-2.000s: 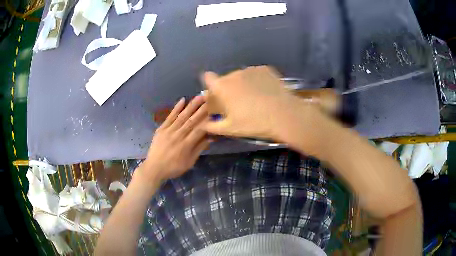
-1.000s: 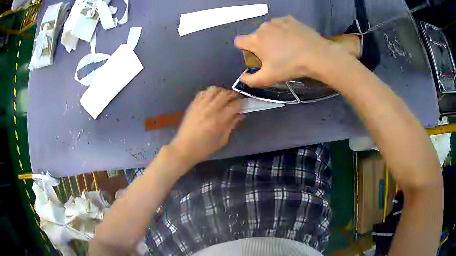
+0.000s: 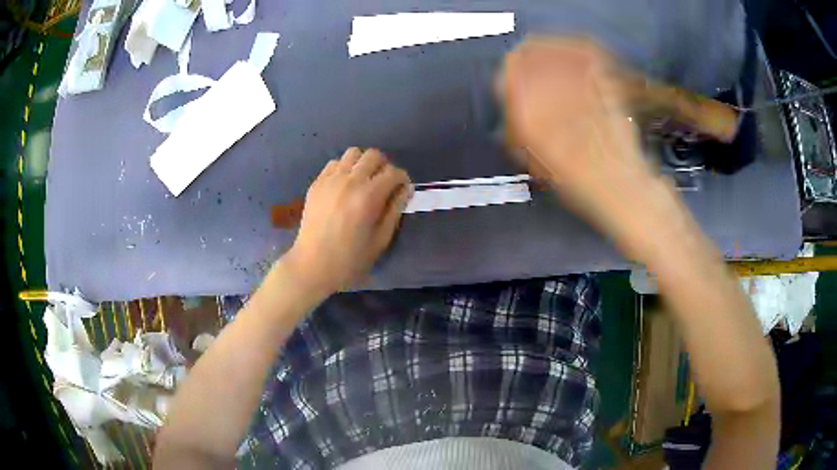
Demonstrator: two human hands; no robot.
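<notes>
My left hand [image 3: 353, 216] lies on a red-brown strip template [image 3: 286, 216] and the left end of a white fabric piece [image 3: 473, 196]. The piece is folded along the strip, with a narrow white edge along its upper side. My right hand [image 3: 574, 101], blurred, is closed on the wooden handle of the iron [image 3: 688, 112], right of the piece. Much of the iron is hidden by my right hand and forearm, and its sole is blurred. Whether the iron touches the table cannot be told.
A pressed white piece [image 3: 431, 31] lies beyond my hands. An unfolded white stack [image 3: 213, 128] lies at left beside looped strips [image 3: 176, 103]. White bundles [image 3: 165, 23] are at the far left. A metal rest [image 3: 808, 138] is at the right edge. White fabric [image 3: 110, 372] hangs below the table at left.
My right hand and the iron have moved right, off the folded piece, uncovering it. My left hand has shifted slightly left and stays on the piece and strip.
</notes>
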